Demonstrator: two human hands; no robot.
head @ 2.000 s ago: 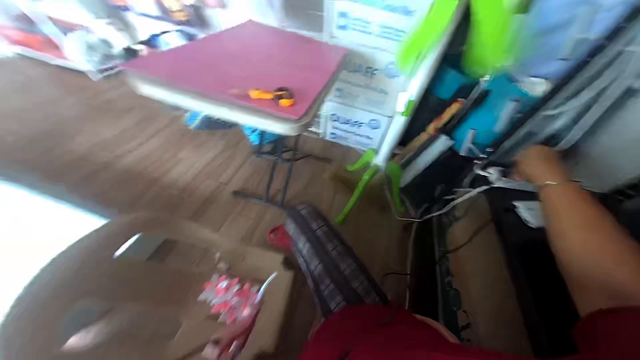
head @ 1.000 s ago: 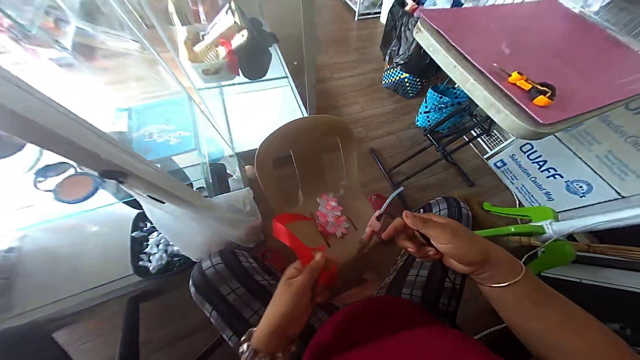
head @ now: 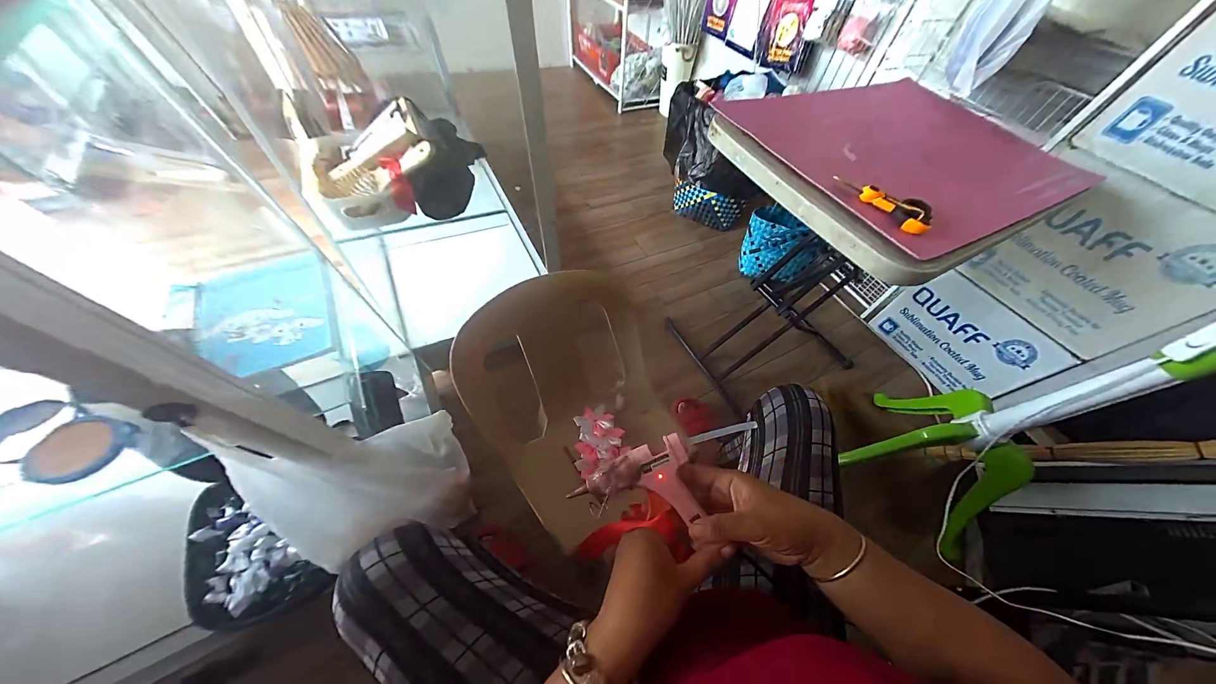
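A pink hot glue gun (head: pixel 665 480) with a small red light is held in my right hand (head: pixel 760 513), a clear glue stick (head: pixel 722 433) poking from its back end. Its nozzle points left, over the seat of a beige plastic chair (head: pixel 532 294). Close by, my left hand (head: pixel 655 570) holds a red ribbon (head: pixel 632 532), its fingers partly hidden beneath the gun's handle. Pink and white ribbon flowers (head: pixel 598 439) lie on the chair seat, just beyond the nozzle, which partly overlaps them in view.
A folding table (head: pixel 817 209) with a maroon top bears an orange-and-black tool (head: pixel 893 209). Left are a glass display case (head: pixel 456 223) and a black tray (head: pixel 199 570) of silvery pieces. Green-footed stand legs (head: pixel 997 484), a white cable (head: pixel 959 570) and stacked boxes (head: pixel 978 332) are at right.
My right hand was out at the right two seconds ago; now it is in front of me with the glue gun. My hands have come closer together since one second ago. The view has swung left.
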